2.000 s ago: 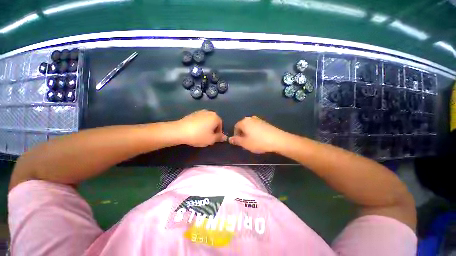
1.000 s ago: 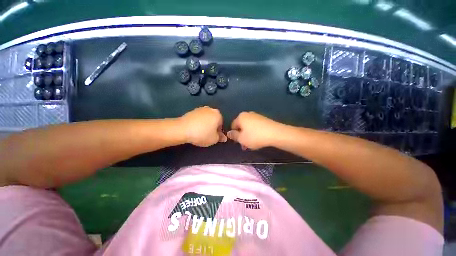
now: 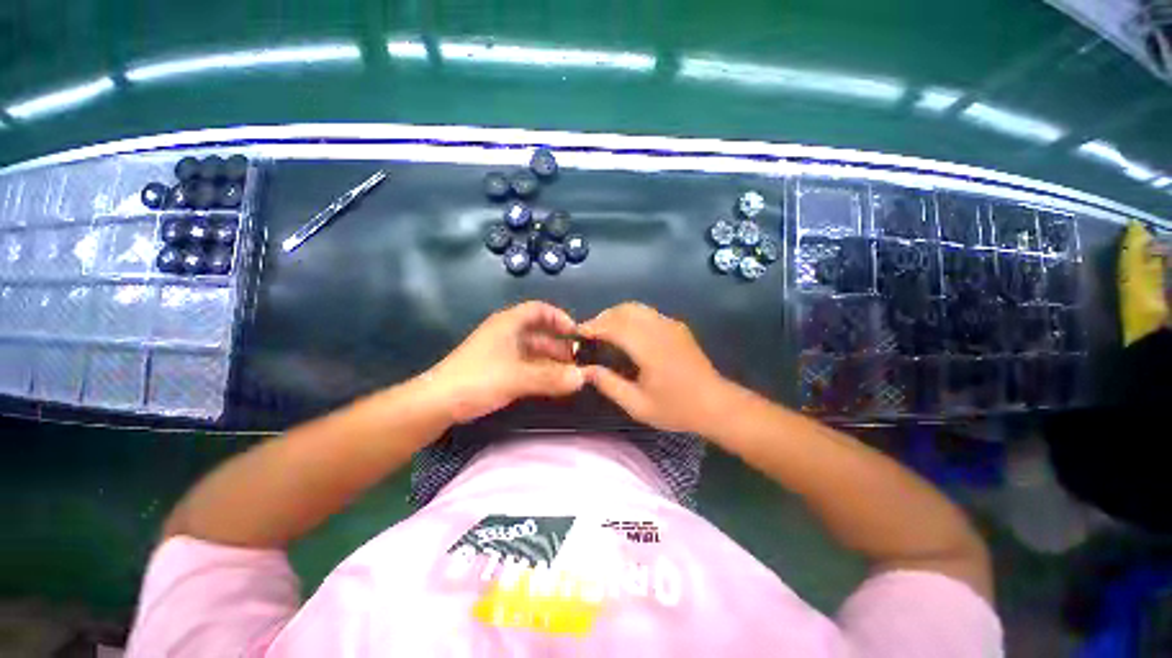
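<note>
My left hand (image 3: 512,363) and my right hand (image 3: 653,368) meet fingertip to fingertip above the near edge of the black mat. A small dark unit (image 3: 589,350) shows between the fingertips, mostly hidden by them; its details are too small to tell. Both hands are bare and curled around it. Several black round housings (image 3: 551,257) lie in a loose cluster on the mat beyond the hands. Several paler round circuit boards (image 3: 748,233) lie in a smaller group near the right tray.
A clear left tray (image 3: 90,315) holds black discs in its upper right pockets. Silver tweezers (image 3: 334,212) lie slanted beside it. A clear right tray (image 3: 938,276) is filled with dark parts. A white rail (image 3: 424,142) runs behind the mat (image 3: 411,283). A yellow item (image 3: 1139,283) is at far right.
The view has tilted, so the mat and trays appear lower. My hands have opened from closed, fist-like pinches into looser curves, with fingers spread around the small unit.
</note>
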